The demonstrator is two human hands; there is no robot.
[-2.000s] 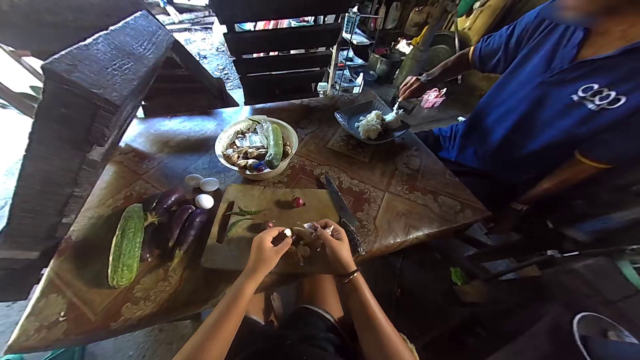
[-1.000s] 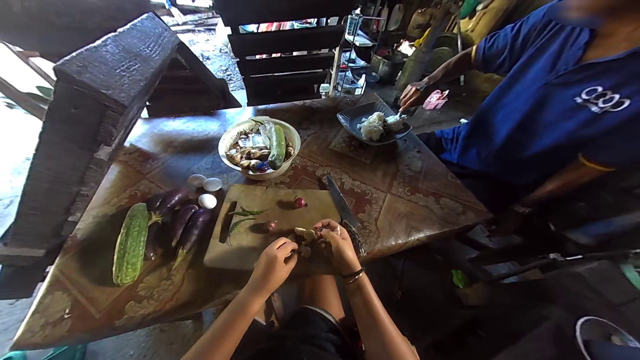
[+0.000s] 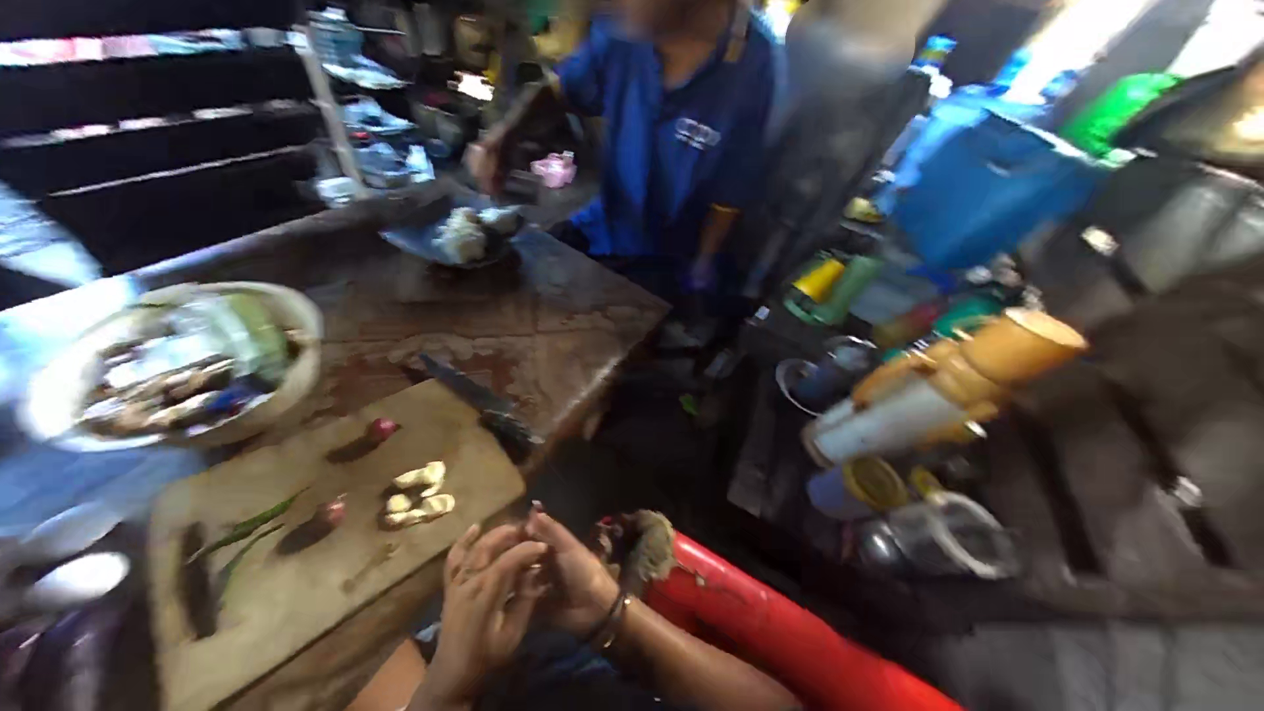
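My left hand (image 3: 489,592) and my right hand (image 3: 573,578) meet just past the near right edge of a cutting board (image 3: 296,592), palms close together and fingers bent; whether anything lies between them cannot be seen. Peeled pale garlic cloves (image 3: 420,504) lie on the board near my fingertips. Two small red shallots (image 3: 382,429) and green chili peppers (image 3: 247,523) rest farther left on it. A knife (image 3: 474,395) lies along the board's far right edge.
A white basin (image 3: 296,336) of bagged food stands beyond the board; an egg (image 3: 84,576) and eggplants (image 3: 74,657) are at left. A person in a blue shirt (image 3: 662,148) works over a bowl (image 3: 434,242). A red cylindrical object (image 3: 790,632) and a cluttered shelf lie right.
The view has swung right. My hands have moved off the board past its near edge, and pale cloves now show on the board where my hands were working.
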